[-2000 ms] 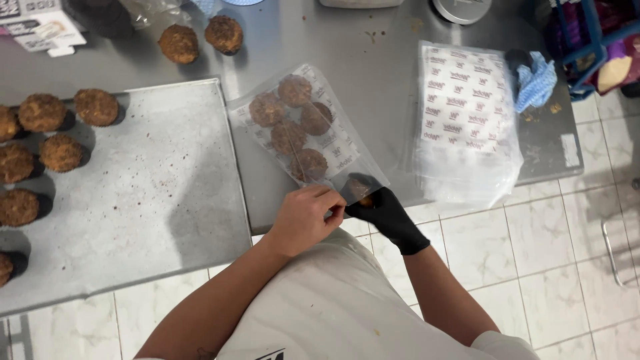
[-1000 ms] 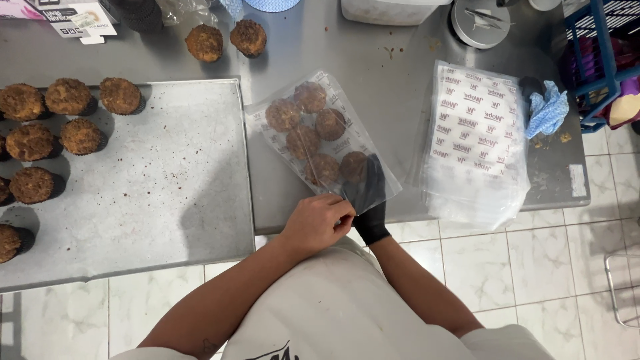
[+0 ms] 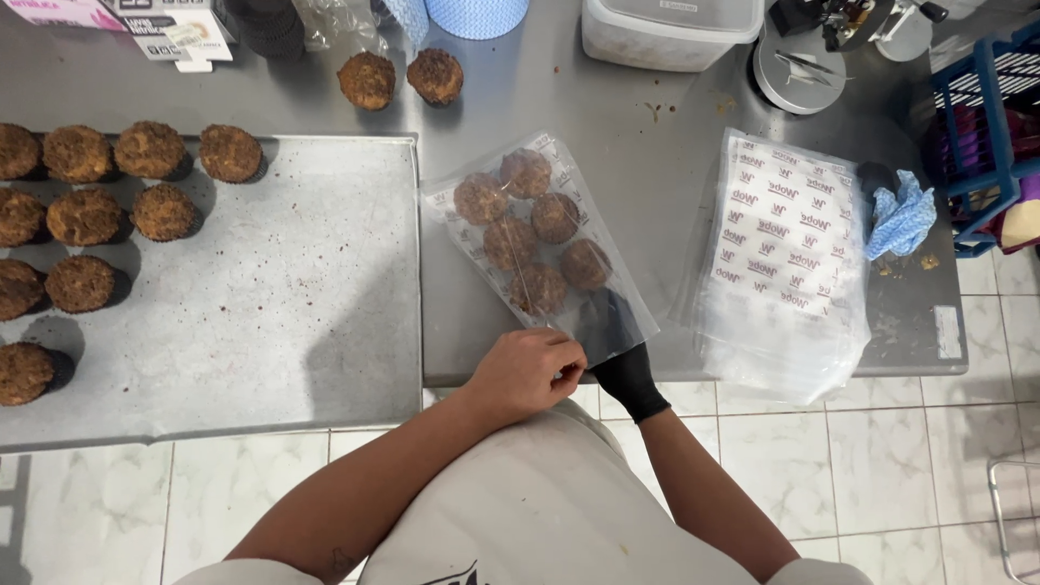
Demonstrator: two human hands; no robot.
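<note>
A clear plastic bag (image 3: 487, 280) with a printed sheet inside lies slanted on the steel counter, its mouth toward me. Two rows of muffins (image 3: 510, 243) sit in it. My bare left hand (image 3: 528, 370) pinches the bag's near edge between thumb and fingers. In a black glove, my right hand (image 3: 611, 329) reaches inside the bag, its fingertips just below the nearest muffin on the right (image 3: 585, 263); whether they touch it is unclear. At left, a metal baking tray (image 3: 268, 284) carries more muffins (image 3: 84, 217) in dark paper cups.
Two muffins (image 3: 435, 76) stand behind the tray. To the right lies a stack of printed clear bags (image 3: 784, 244) beside a crumpled blue cloth (image 3: 900, 215). A lidded plastic tub (image 3: 670, 36), a round metal lid (image 3: 800, 69) and a blue crate (image 3: 979, 154) are farther back.
Inside the bag, the gloved right hand has gone from the bag's mouth to farther in, and another muffin now sits at the right row's near end. The left hand still holds the bag's edge.
</note>
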